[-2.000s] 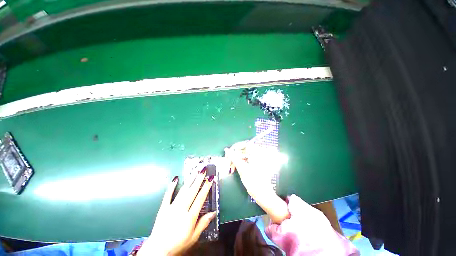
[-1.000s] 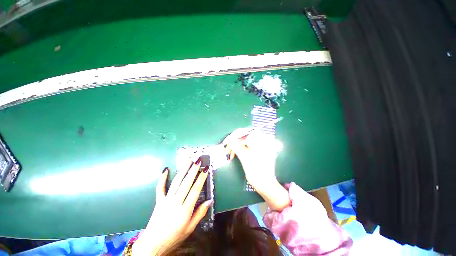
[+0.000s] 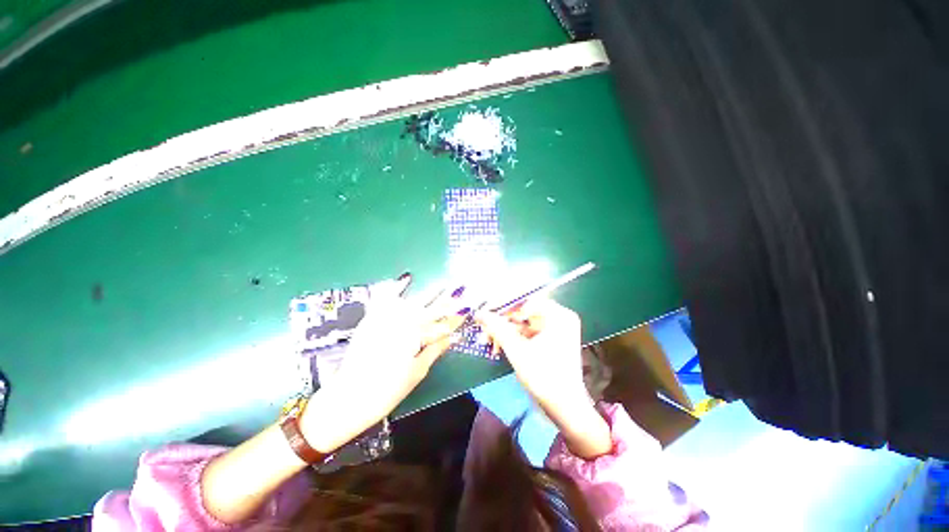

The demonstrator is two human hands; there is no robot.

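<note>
The opened phone (image 3: 331, 318) lies on the green bench, its circuit board showing and its lower part under my left wrist. My left hand (image 3: 387, 348) reaches over the phone to the die-cut adhesive sheet (image 3: 471, 220), fingertips low on it near the tweezers' tip. Glare hides whether it grips anything. My right hand (image 3: 541, 338) is closed on the tweezers (image 3: 552, 286), right of the sheet. The tweezers slant down to the left, tip by my left fingers. Glare washes out the middle of the sheet.
A pile of white and dark scraps (image 3: 479, 135) lies beyond the sheet, below the white rail (image 3: 343, 114). Black stacked trays (image 3: 770, 208) stand tall at right. A phone (image 3: 571, 16) is at the top by the trays. A cardboard box (image 3: 643, 369) is below the bench edge.
My left hand has moved off the phone's middle and rightward to the sheet. My right hand has drawn back, showing the tweezers. The view has shifted, and more of the phone's board shows.
</note>
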